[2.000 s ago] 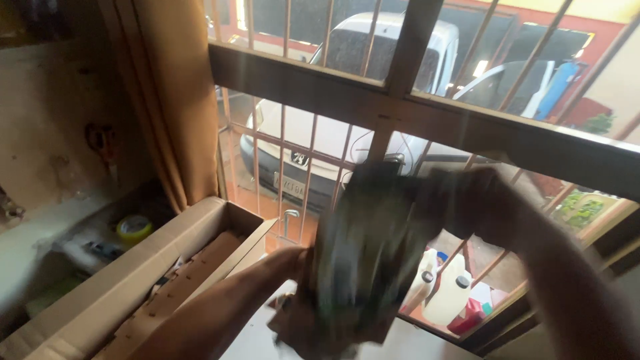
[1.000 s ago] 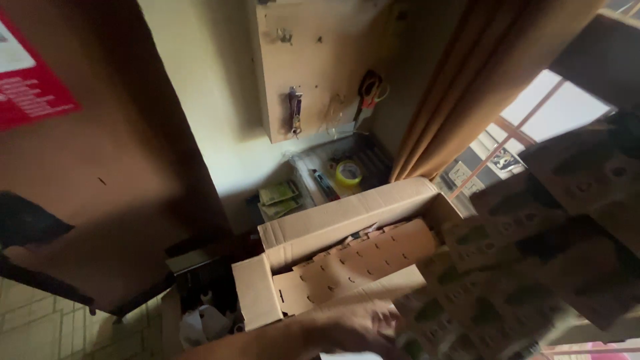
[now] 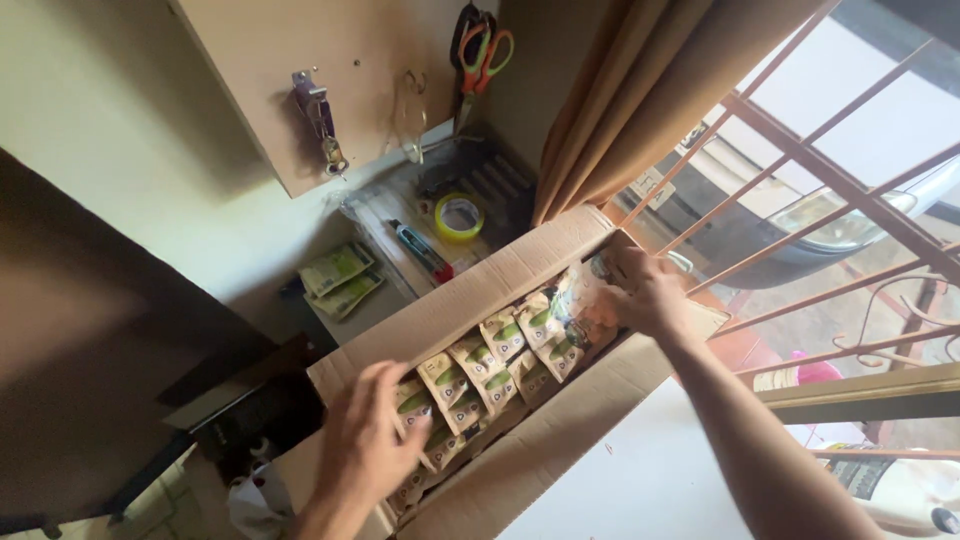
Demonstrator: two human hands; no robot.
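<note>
A long cardboard box (image 3: 450,300) lies open, its flaps spread, with several rows of small printed paper packets (image 3: 472,360) inside. At the box's near left end, my left hand (image 3: 375,427) rests against the edge of the packets, fingers partly spread; whether it grips one is unclear. My right hand (image 3: 649,292) reaches into the far right end, its fingers bent over packets and a clear plastic piece (image 3: 574,296). The fingertips there are partly hidden, so a grip cannot be made out.
Behind the box are a roll of yellow tape (image 3: 459,217), a utility knife (image 3: 420,251) and green packets (image 3: 337,277). Scissors (image 3: 480,56) and keys (image 3: 332,156) hang on a board. A curtain (image 3: 607,97) and barred window stand right, above a white surface (image 3: 622,465).
The sheets of packets held up in front of the window earlier are now down in the box. Both hands are at the box. The view has swung left from the window.
</note>
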